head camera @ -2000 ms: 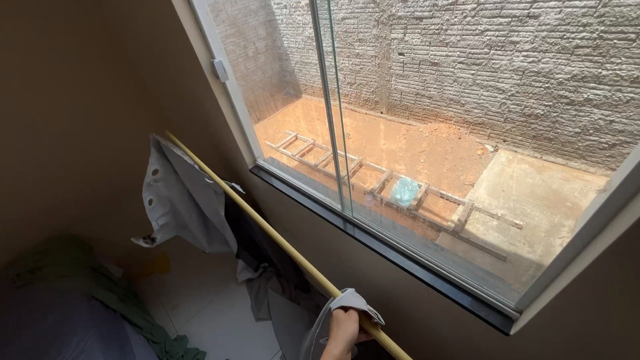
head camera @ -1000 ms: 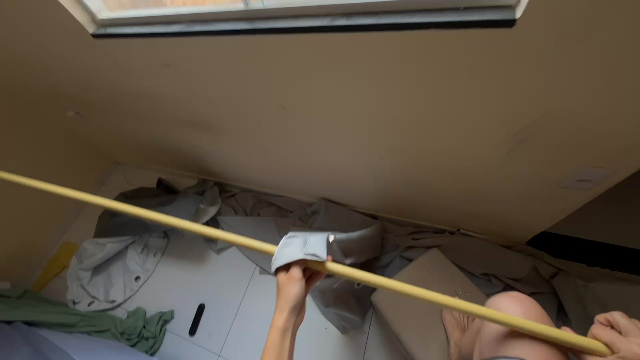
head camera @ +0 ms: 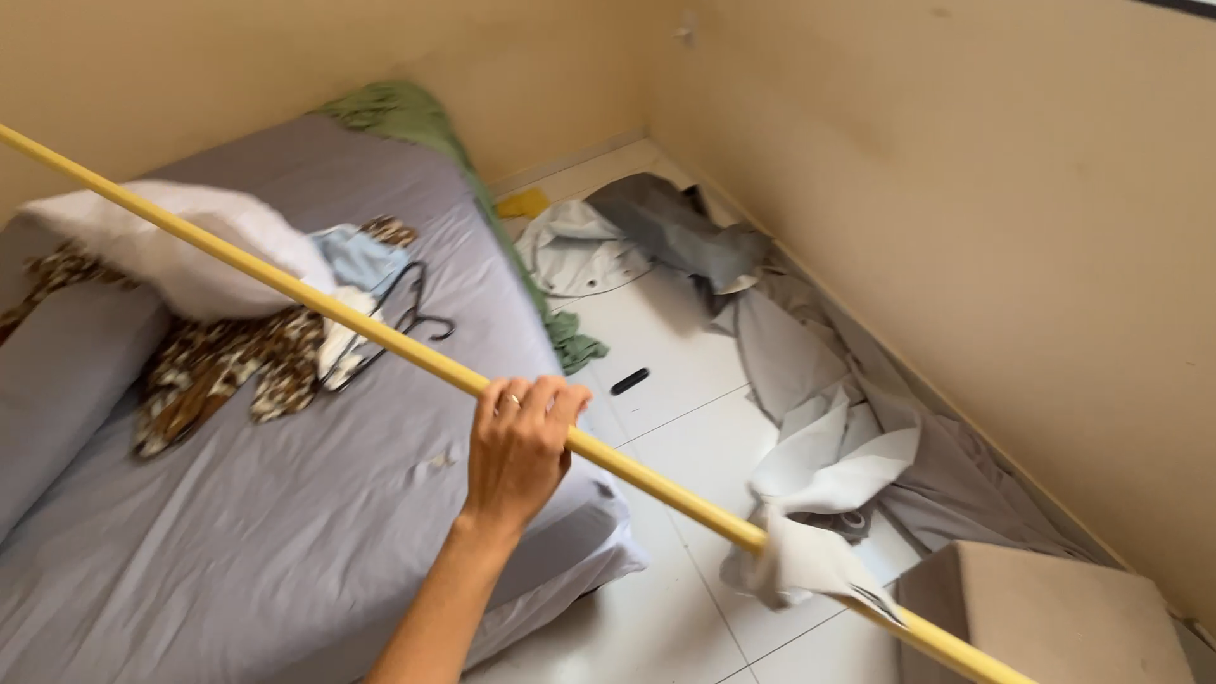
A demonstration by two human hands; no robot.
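My left hand [head camera: 522, 446], with a ring on one finger, grips a long yellow rod [head camera: 655, 480] that crosses the whole view diagonally. Toward the lower right, the end of a grey-white curtain [head camera: 822, 565] is threaded on the rod. The rest of the curtain fabric [head camera: 798, 351] lies heaped on the floor along the wall. White cloth with metal eyelets [head camera: 579, 252] shows at the far end of the heap. My right hand is out of the frame.
A bed [head camera: 351, 532] with a grey sheet holds a white pillow [head camera: 190, 247], leopard-print cloth [head camera: 228, 370] and a black hanger [head camera: 413, 313]. A beige box-like seat [head camera: 1054, 617] stands at lower right. A small black object [head camera: 630, 381] lies on the white tiles.
My left hand was at the curtain end on the rod; now it holds bare rod, away from the curtain. My right hand has left the view. The view has swung toward the bed.
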